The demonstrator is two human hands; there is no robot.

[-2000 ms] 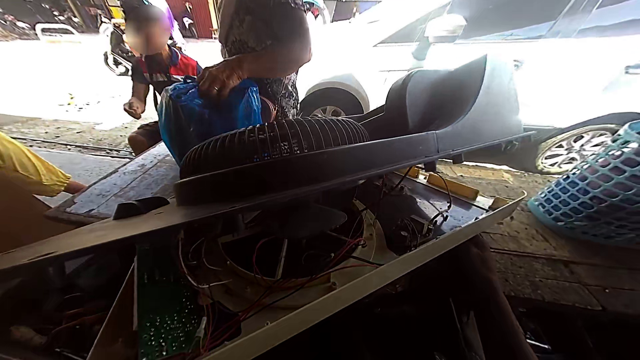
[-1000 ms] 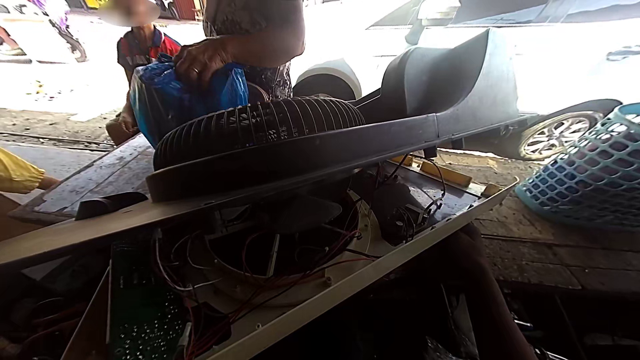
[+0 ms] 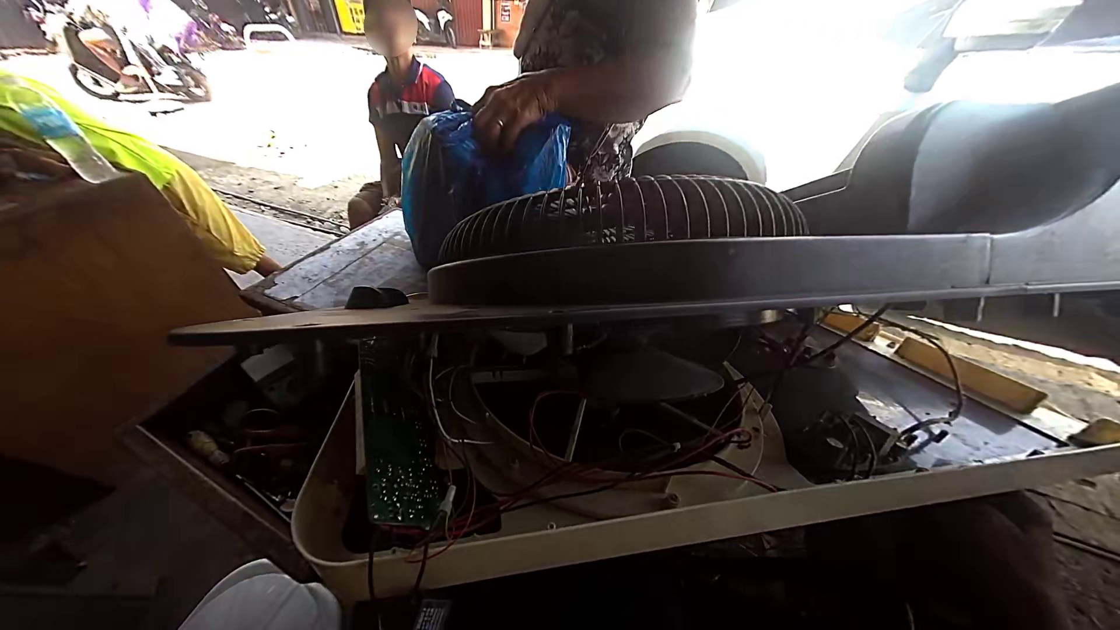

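Note:
Neither my left hand nor my right hand can be seen. The dark front cover of an appliance, probably a fan (image 3: 717, 271), lies over an open cream plastic housing (image 3: 612, 542), with a gap between them. A round wire fan grille (image 3: 630, 210) bulges up from the cover. Inside the housing are a green circuit board (image 3: 398, 472), red and dark wires (image 3: 604, 472) and a round opening. A dark cone-shaped part (image 3: 652, 374) hangs below the cover. Behind the grille, another person's hand (image 3: 512, 109) grips a blue plastic bag (image 3: 437, 175).
A person sits behind the bag; another in yellow leans at left. An orange-brown panel (image 3: 105, 324) stands at left, beside a tray of small parts (image 3: 210, 446). A white plastic piece (image 3: 262, 599) is at bottom left. A light-coloured car and a parked motorcycle (image 3: 131, 66) stand beyond.
The view has tilted and shifted, so the cover and housing look more level and the teal basket at right is out of frame. The other person's hand stays on the blue bag.

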